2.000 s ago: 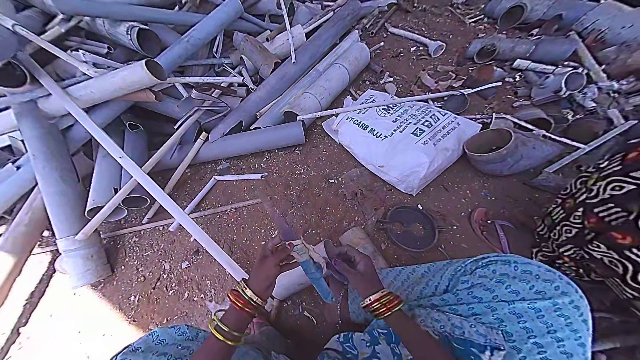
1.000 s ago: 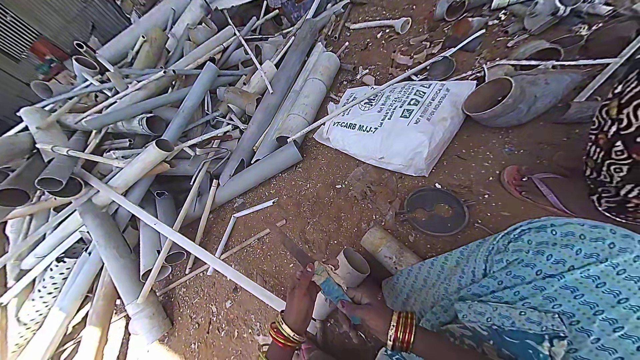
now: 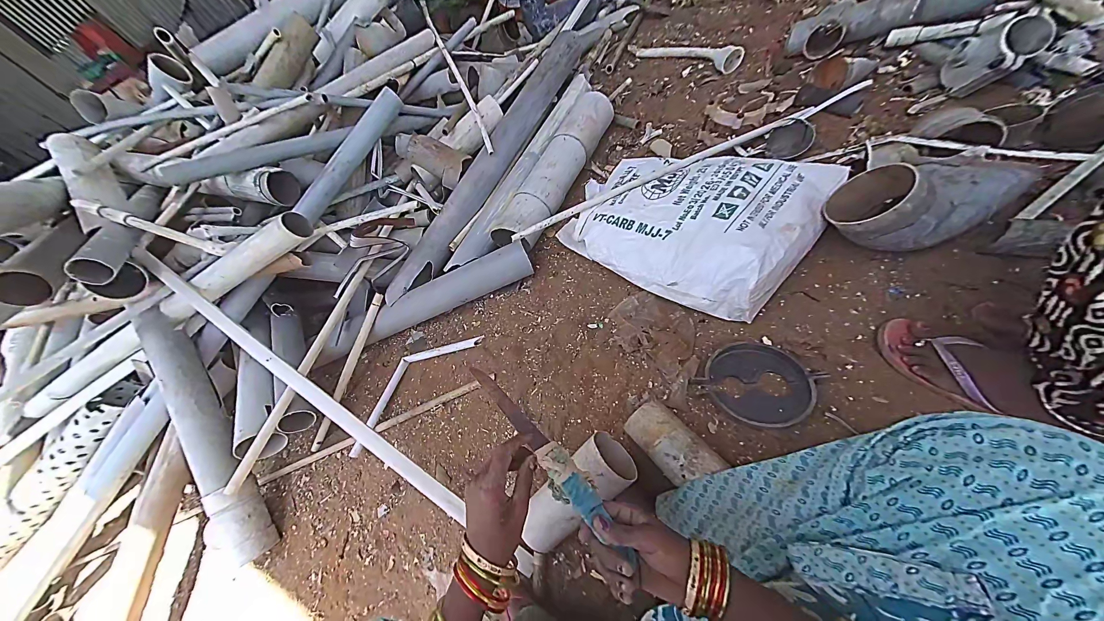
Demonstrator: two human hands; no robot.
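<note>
A knife (image 3: 515,416) with a cloth-wrapped handle points up and to the left. My right hand (image 3: 634,539) is closed around the lower, blue-wrapped end of its handle. My left hand (image 3: 500,500) is at the upper end of the wrapping, near the base of the blade, with its fingers bent; whether it grips the wrapping is unclear. Below and behind the handle lies a short cream plastic pipe piece (image 3: 542,519), its round mouth facing up and right. Another short, dirty pipe piece (image 3: 673,442) rests just to its right, by the patterned cloth over my leg.
A heap of plastic pipes (image 3: 345,155) fills the left, with a long white strip (image 3: 328,405) reaching toward my hands. Ahead lies a white printed sack (image 3: 716,233). A round black lid (image 3: 759,384) is on the soil. A person's sandalled foot (image 3: 940,358) and large pipe fittings (image 3: 931,203) are at right.
The view has shifted somewhat since two seconds ago. Both hands remain at the wrapped knife, and its blade still points up and left.
</note>
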